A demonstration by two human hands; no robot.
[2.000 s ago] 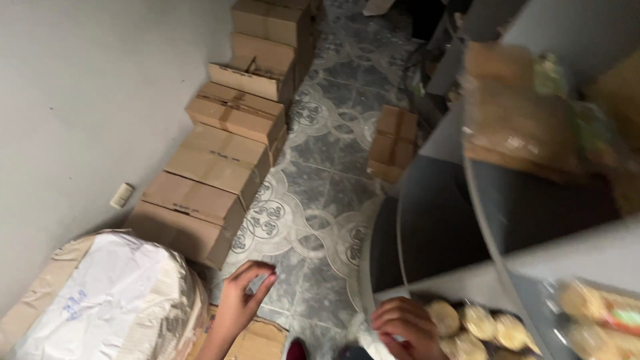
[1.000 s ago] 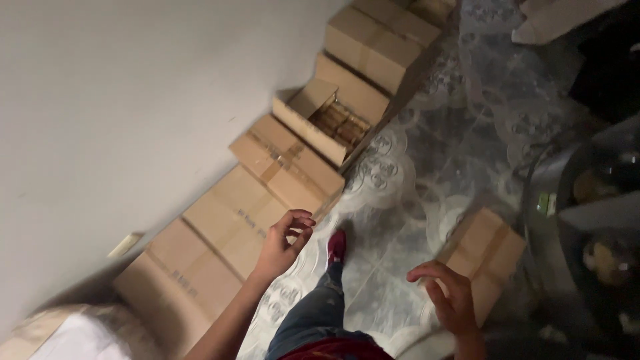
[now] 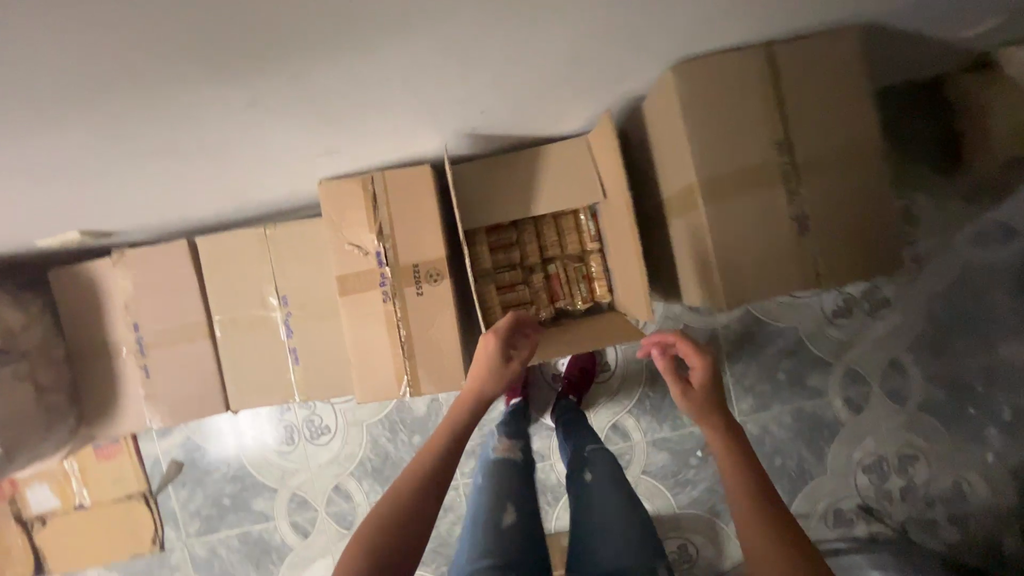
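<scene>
An open cardboard box (image 3: 626,232) stands in front of me by the wall, its flaps raised. Inside lie several clear-wrapped packs of round, biscuit-like pieces (image 3: 568,280). My left hand (image 3: 506,352) is at the box's near left corner, fingers curled by the near flap; whether it grips the flap cannot be told. Just off the near right corner is my right hand (image 3: 684,370), its thumb and fingers apart, with nothing seen in it.
Closed, taped cardboard boxes (image 3: 400,320) line the wall on the left, some with handwriting. A larger closed box (image 3: 776,176) stands on the right. Another carton (image 3: 96,520) lies at the lower left. My shoes (image 3: 578,374) are on the patterned tile floor (image 3: 768,448).
The view has turned to face the row of boxes. Both hands, earlier away from the open box, are now at its near side.
</scene>
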